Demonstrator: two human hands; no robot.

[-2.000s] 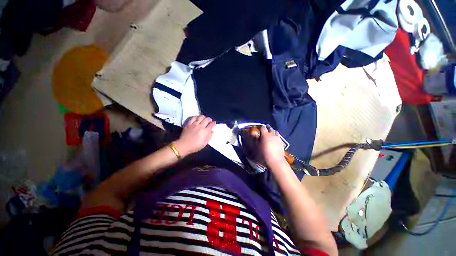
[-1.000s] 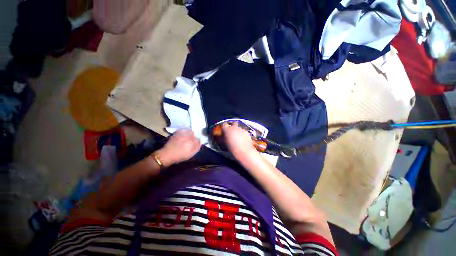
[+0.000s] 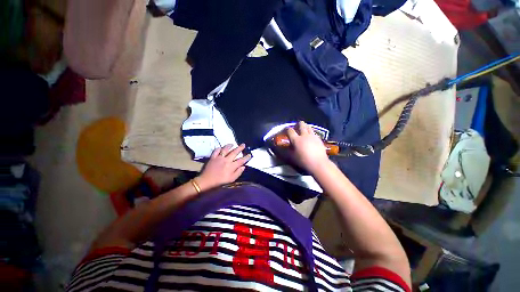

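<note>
The navy garment (image 3: 268, 91) lies spread on the cream-covered table (image 3: 165, 108). White panels (image 3: 199, 131) with a dark stripe show at its left and near edge. My right hand (image 3: 306, 149) is closed on the orange-brown handle of the steam iron (image 3: 282, 139), which rests on the garment's near part. Its soleplate is mostly hidden by my hand. My left hand (image 3: 225, 165) lies on the white panel's near edge, fingers spread, left of the iron. A small pale label (image 3: 316, 42) shows on the shinier navy lining (image 3: 325, 68).
A black ribbed steam hose (image 3: 402, 122) runs from the iron to blue and yellow lines (image 3: 484, 69) at right. A pinkish padded shape (image 3: 97, 37) stands at far left. A pale cloth pad (image 3: 468, 171) hangs beyond the table's right edge.
The view has shifted, with the table and garment turned in the picture. The iron in my right hand moved left, then back right over the garment. My left hand's fingers have spread on the panel edge.
</note>
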